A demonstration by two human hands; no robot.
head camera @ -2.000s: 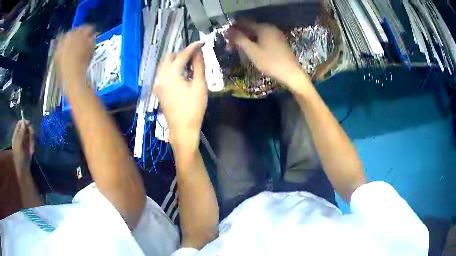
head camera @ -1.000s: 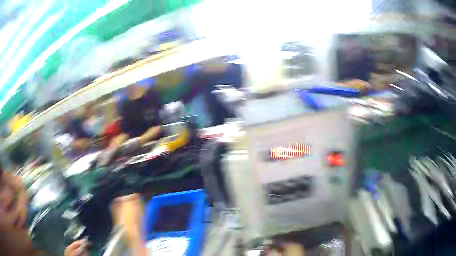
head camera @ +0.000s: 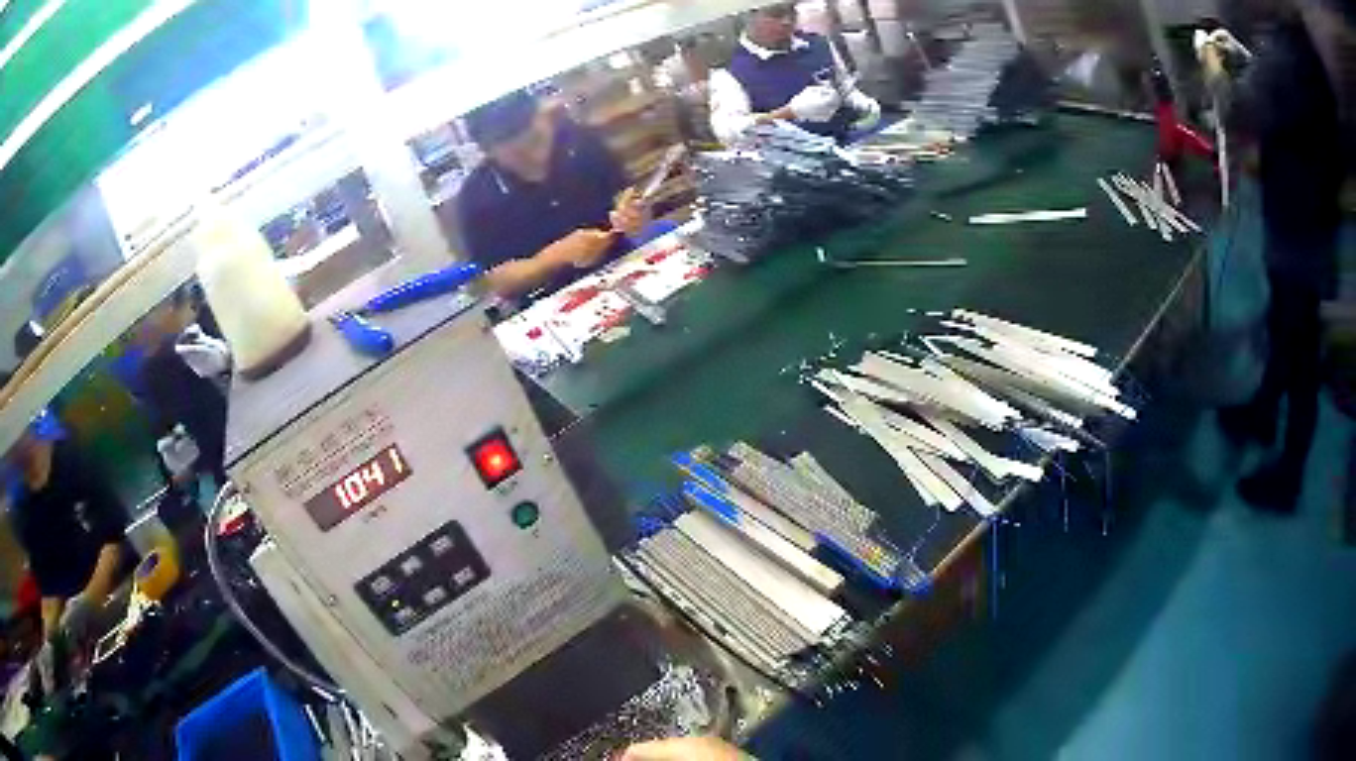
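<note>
The grey-beige bench machine [head camera: 431, 520] stands at centre left, tilted in the picture. It has a red-lit number display, a lit red switch, a green button and a dark button panel. Silvery scrap offcuts [head camera: 643, 717] lie below its right side. A small part of a hand, apparently my right hand [head camera: 684, 749], shows at the bottom edge by the scrap; its fingers are cut off, so its grip cannot be told. My left hand is out of the picture. Grey-white strip bundles [head camera: 744, 587] lie right of the machine, some with blue parts among them.
More strips [head camera: 967, 394] are spread on the dark green bench [head camera: 706, 379]. A white bottle [head camera: 250, 298] and blue-handled tool [head camera: 424, 289] sit on the machine. A blue bin [head camera: 246, 724] is at lower left. People work across the bench; a person stands at far right.
The view has swung up from my lap and hands, then turned right along the bench, and is sharper now. My left hand, seen earlier, has left the picture.
</note>
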